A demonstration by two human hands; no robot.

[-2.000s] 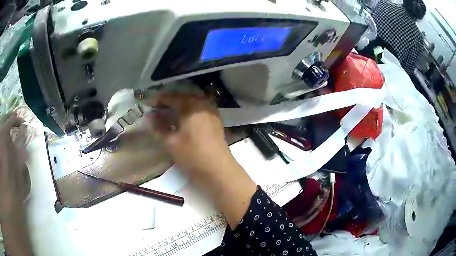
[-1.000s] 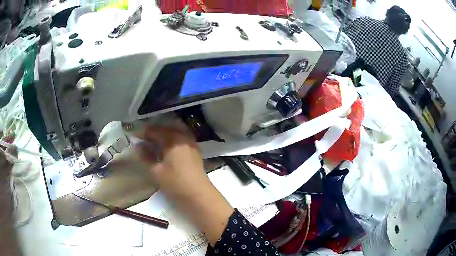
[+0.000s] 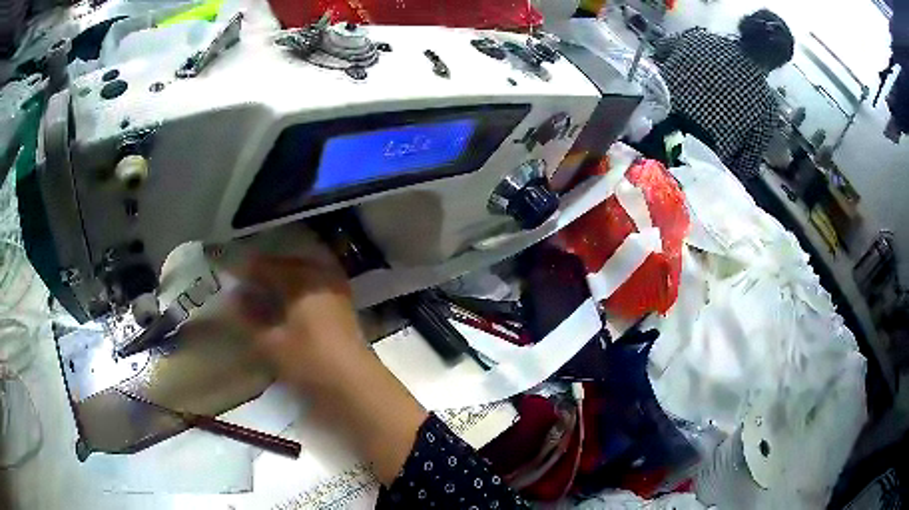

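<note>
My right hand is blurred under the machine head, right of the metal strip folder. Its fingers are curled on the white fabric strip; the exact grip is blurred. The strip runs from the hand under the arm to the right, over the red bag, and loops back towards the table. The folder's tip lies by the presser foot. A pointed tool with a dark red handle lies across the bed plate and table. My left hand is not in view.
A red plastic bag and a large white fabric pile are at the right. Dark-handled tools lie right of my wrist. Dark blue cloth lies below the bag. A person in a checked top is behind.
The view has shifted, showing more of the machine's top and right side than at first. My left hand has left the picture. My right hand stays beside the folder.
</note>
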